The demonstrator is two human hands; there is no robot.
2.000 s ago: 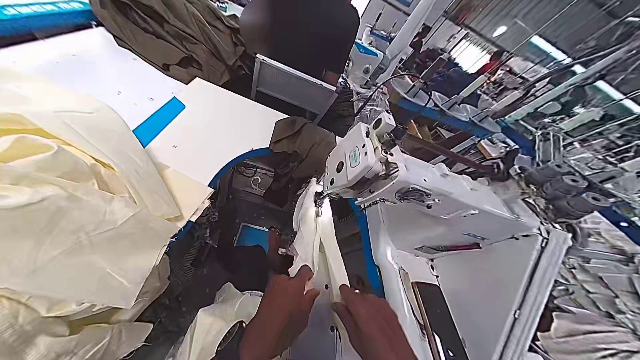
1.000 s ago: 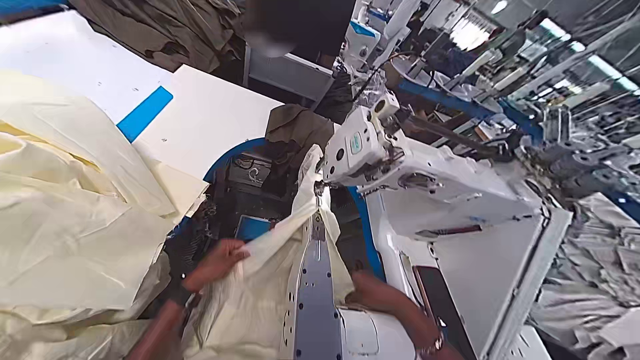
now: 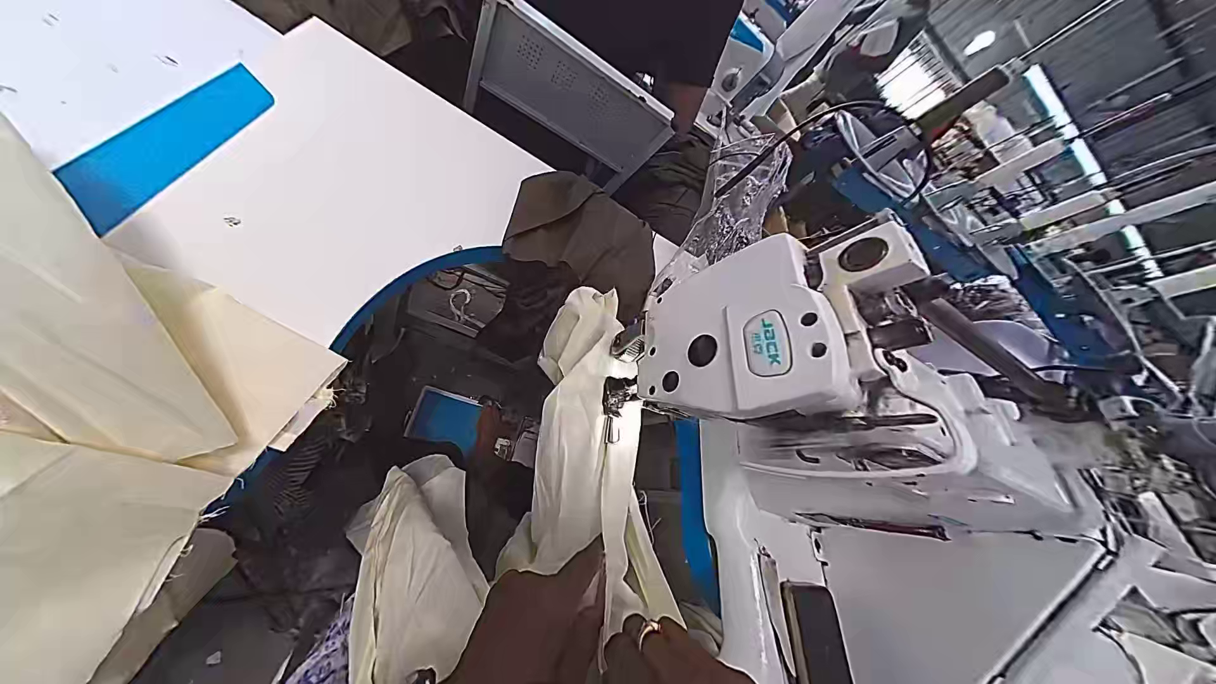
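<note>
A white Jack sewing machine head [image 3: 760,332] stands right of centre, its lit needle area over cream fabric [image 3: 575,446]. The fabric runs under the presser foot and down toward me, covering the machine's narrow arm. My left hand [image 3: 541,617] lies on the fabric below the needle and grips it, though its fingertips are partly hidden. Close on its right, my right hand [image 3: 665,654], with a ring on one finger, pinches the fabric's folded edge at the bottom of the view. More cream cloth [image 3: 418,570] hangs left of my left hand.
A white tabletop [image 3: 380,161] with a blue edge curves round the left side, and large cream fabric pieces [image 3: 104,380] lie over it. Brown cloth [image 3: 579,228] rests at its far edge. Clear plastic [image 3: 741,190] hangs behind the machine head. A person is partly visible beyond.
One second ago my hands were spread apart with the machine's arm bare between them. Now they are close together on the fabric, which covers that arm. The view has moved closer to the machine.
</note>
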